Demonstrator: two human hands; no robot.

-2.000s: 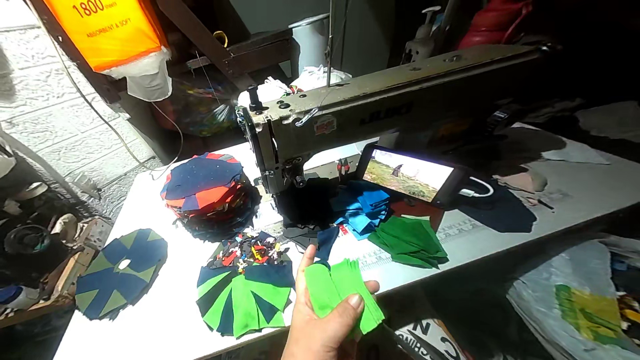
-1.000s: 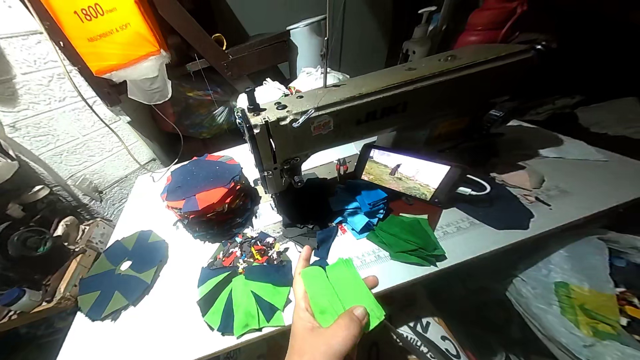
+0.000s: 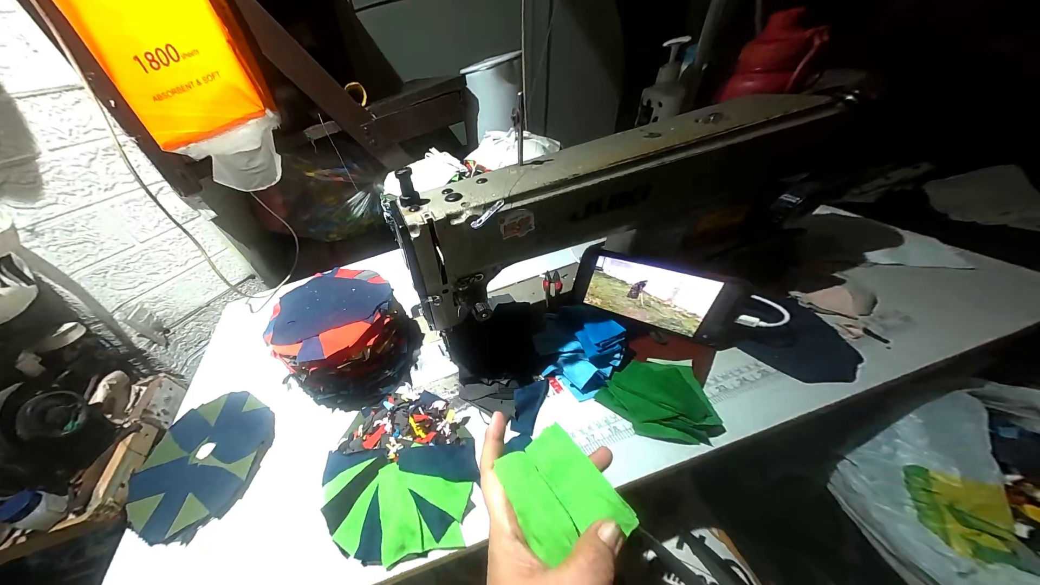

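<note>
One hand of mine shows, palm up at the table's front edge; by its thumb on the right it looks like my left hand [image 3: 528,544]. It holds bright green fabric pieces [image 3: 565,491] under the thumb. Left of it lies a fan of green and navy fabric wedges [image 3: 398,508], with small colourful scraps [image 3: 406,426] behind. Beyond the hand are dark green pieces [image 3: 662,402], blue pieces [image 3: 581,349] and black fabric [image 3: 496,345] beside the sewing machine's needle area [image 3: 471,301]. My right hand is out of view.
The industrial sewing machine [image 3: 634,179] spans the white table [image 3: 284,504]. A stack of round patchwork pieces [image 3: 333,325] and a blue-and-olive round [image 3: 203,463] lie left. Red-handled snips [image 3: 552,284] and a phone [image 3: 650,292] with a white cable are behind. A plastic bag [image 3: 918,479] is at right.
</note>
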